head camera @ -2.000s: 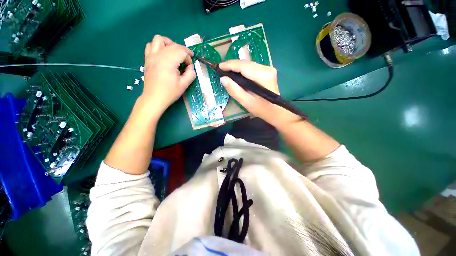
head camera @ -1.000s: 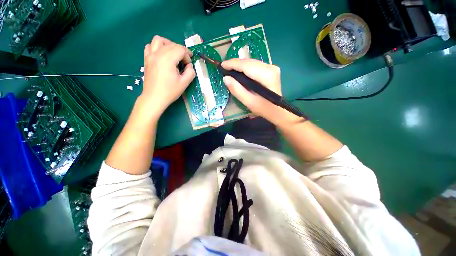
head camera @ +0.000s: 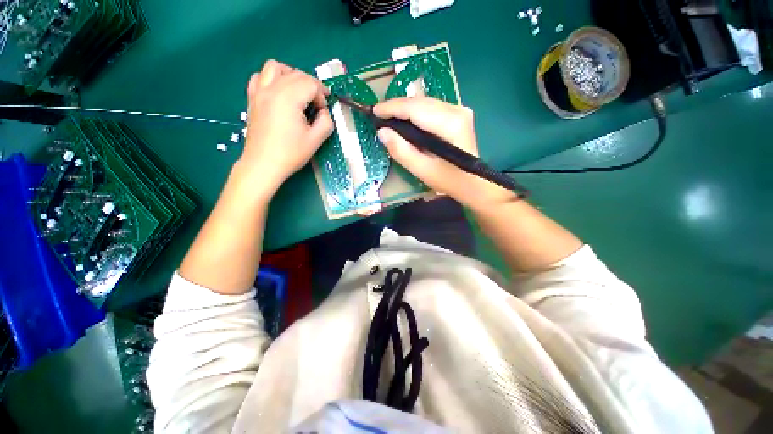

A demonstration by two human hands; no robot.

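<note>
A tan fixture [head camera: 333, 204] lies on the green mat with a green circuit board [head camera: 339, 169] in it, showing two rounded oval shapes and pale raised strips. My right hand [head camera: 432, 140] holds a black soldering iron [head camera: 449, 155] like a pen, its tip at the upper part of the left oval. My left hand [head camera: 284, 119] is pinched near that tip, at the board's upper left. A thin silvery solder wire [head camera: 169, 113] runs from the left edge to my left hand. The pinched fingertips partly hide the wire's end.
Populated boards stand in rows at left [head camera: 102, 212] and upper left [head camera: 76, 51]. A blue bin [head camera: 38, 271] is at the left edge. Small white connectors [head camera: 235, 137] lie beside my left hand. A round tub [head camera: 583, 72] and a black station [head camera: 670, 42] are upper right, a fan [head camera: 377, 7] at top.
The solder wire has shifted slightly and slants more. The iron's handle has turned a little. Both hands stay at nearly the same place on the board.
</note>
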